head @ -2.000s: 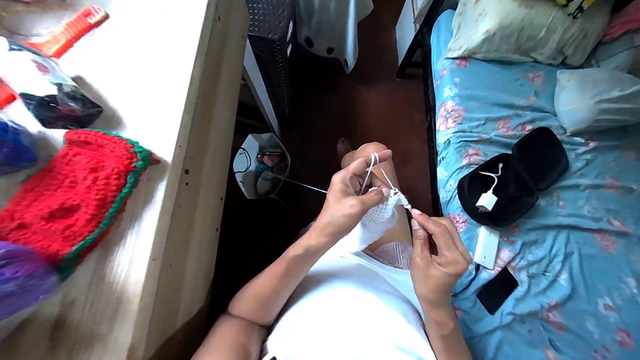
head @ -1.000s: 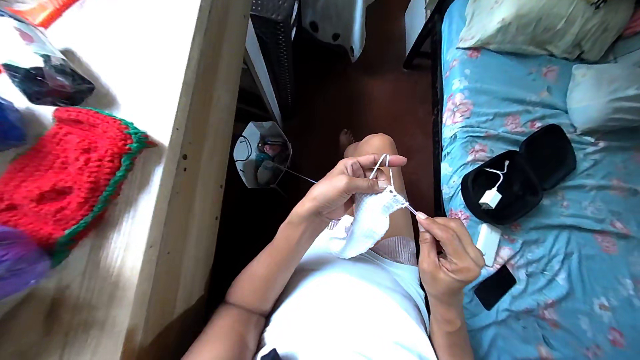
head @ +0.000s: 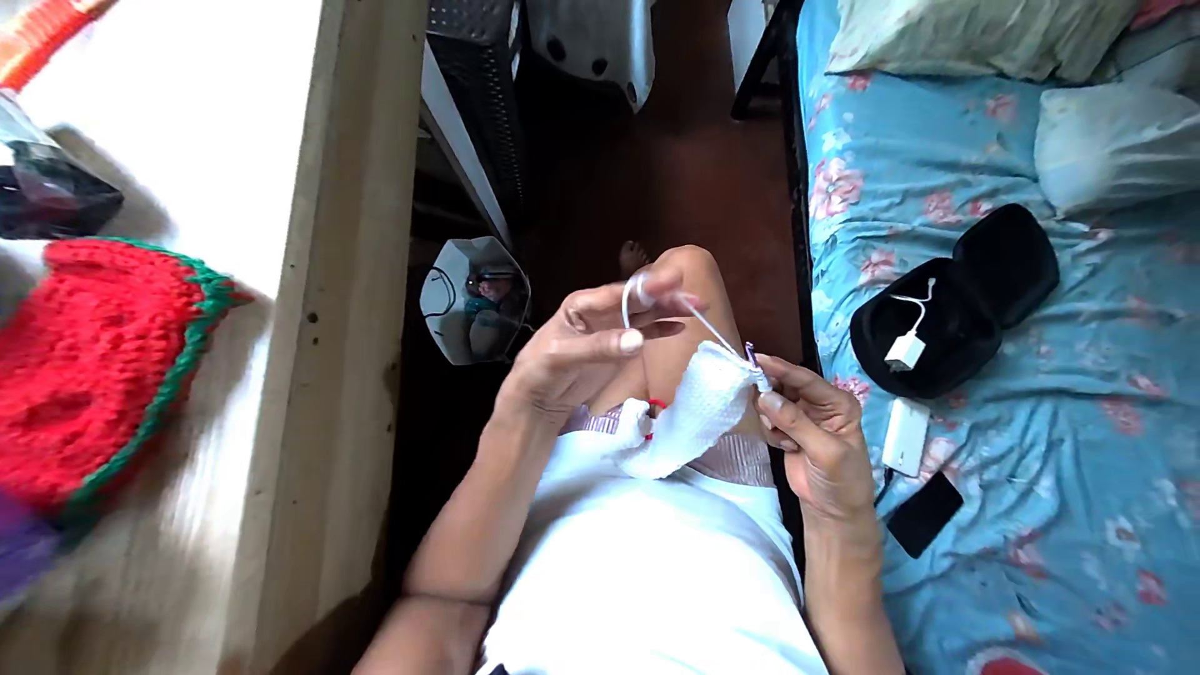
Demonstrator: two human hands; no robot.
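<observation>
White yarn [head: 710, 324] loops around the raised fingers of my left hand [head: 586, 347] and runs down to a white crocheted piece [head: 703, 403]. That piece hangs over my lap, its upper right corner at the fingertips of my right hand [head: 814, 422]. My right hand pinches a crochet hook [head: 751, 354] together with the corner of the work; the purple tip of the hook points up. My left hand no longer touches the white piece and is joined to it only by the strand. A bit of red shows beside the lower left part of the piece.
On the wooden table [head: 347, 281] at left lies a red crocheted item with green edging [head: 112, 366], beside plastic-wrapped things. A white bag [head: 469, 300] stands below the table edge. The bed [head: 1059, 450] at right holds an open black case [head: 923, 328], a white device [head: 906, 437] and a phone [head: 925, 514].
My left hand has moved away from the white piece, to the left, and the yarn between them is drawn out. My right hand still holds the hook at the corner.
</observation>
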